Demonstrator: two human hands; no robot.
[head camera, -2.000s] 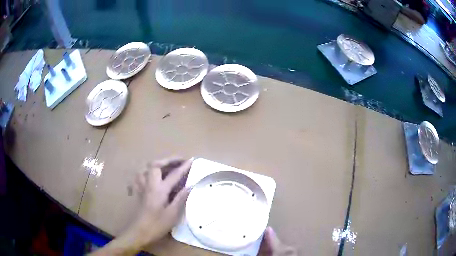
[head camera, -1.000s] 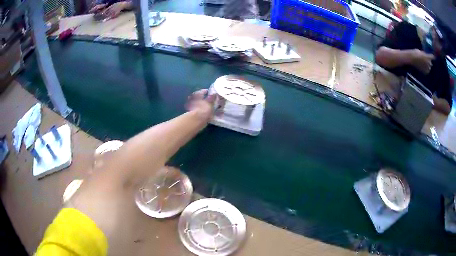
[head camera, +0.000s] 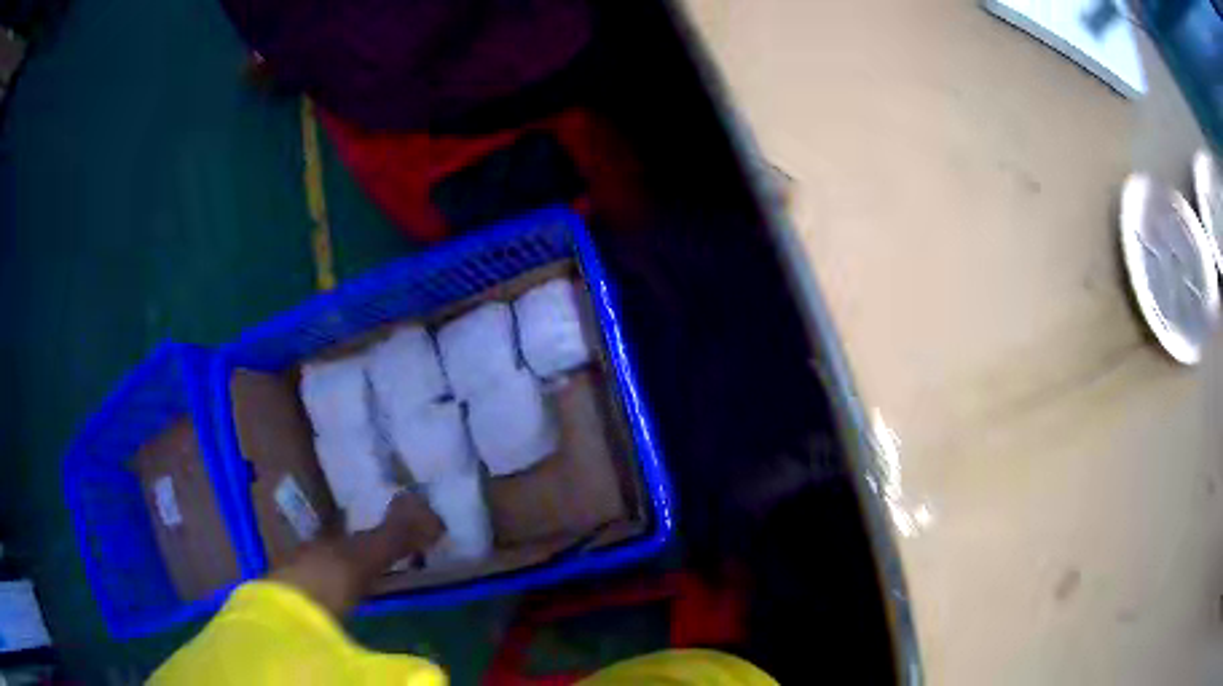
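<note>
White wrapped parts (head camera: 510, 418) lie in rows inside a blue plastic crate (head camera: 624, 362) lined with brown cardboard. My left hand (head camera: 382, 539) reaches in from the bottom, over the near end of the rows. It is dark and blurred; its fingertips are at the wrapped bundles, and I cannot tell whether they grip one. My right hand is out of the picture; only a patch of yellow cloth shows at the bottom edge.
A second blue crate (head camera: 91, 516) adjoins at left. Red supports (head camera: 402, 181) show behind and below the crate. The bench's curved edge (head camera: 829, 369) runs down the middle. On the bench at right are a ribbed disc (head camera: 1170, 268), part of another, and a pale plate's corner (head camera: 1080, 38).
The view has swung from the belt to the crates beside the bench. My left hand has left the disc-and-plate unit on the belt and is now down in the crate.
</note>
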